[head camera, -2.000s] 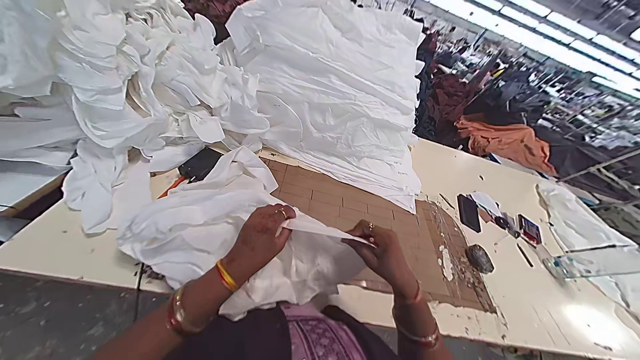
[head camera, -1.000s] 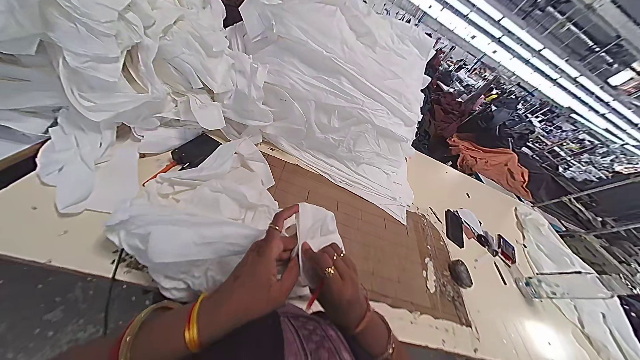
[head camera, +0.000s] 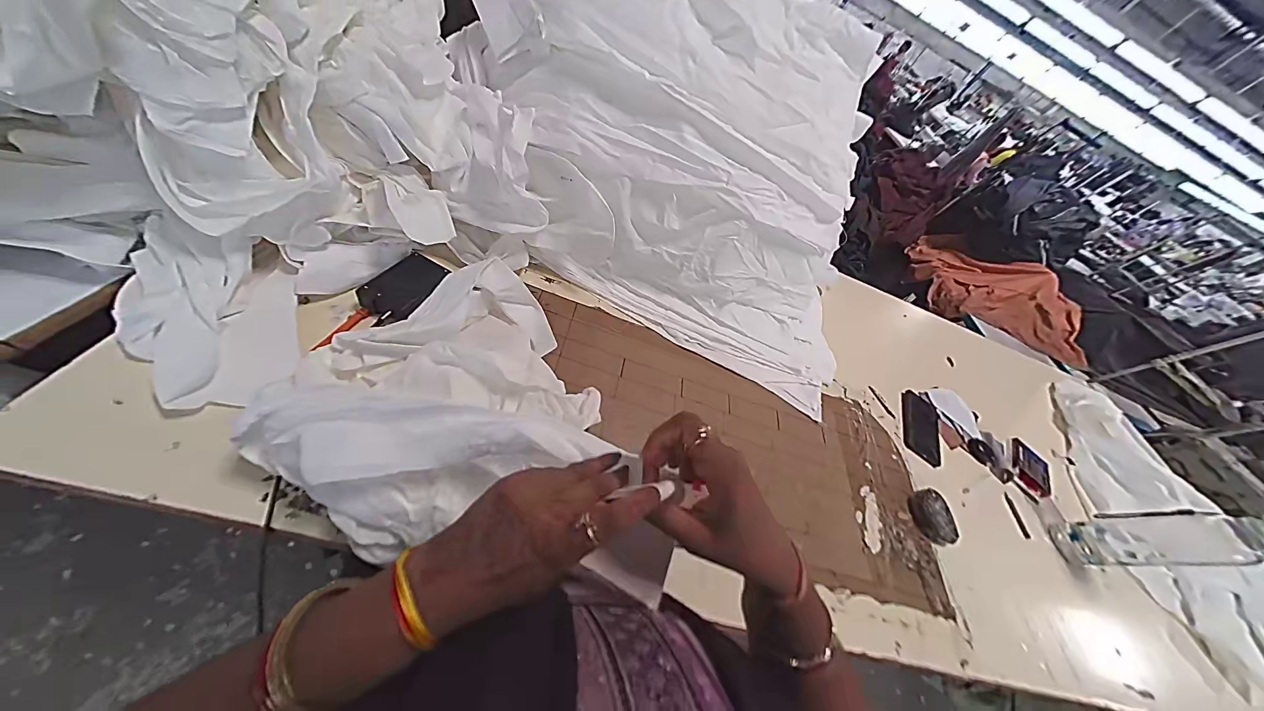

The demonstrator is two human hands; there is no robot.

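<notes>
A crumpled white cloth garment piece (head camera: 415,444) lies at the near left of the table, and one end of it runs up to my hands. My left hand (head camera: 553,513) pinches a small folded part of white cloth (head camera: 637,563) between thumb and fingers. Close against it, my right hand (head camera: 716,494) grips the same cloth with bent fingers; a small red thing shows between its fingers, too hidden to name. A brown board with ruled lines (head camera: 671,385) lies on the table behind both hands.
Heaped white fabric (head camera: 326,118) and a stack of white cloth (head camera: 681,168) stand behind. An orange-handled tool (head camera: 341,329) lies beside a black object (head camera: 403,286). To the right are a dark phone-like object (head camera: 920,428), a dark stone-like lump (head camera: 933,516) and a clear bottle (head camera: 1155,541).
Two seconds ago my hands were apart with a cloth edge stretched between them; now they are close together on a small fold. The small red thing was not visible at my right hand then.
</notes>
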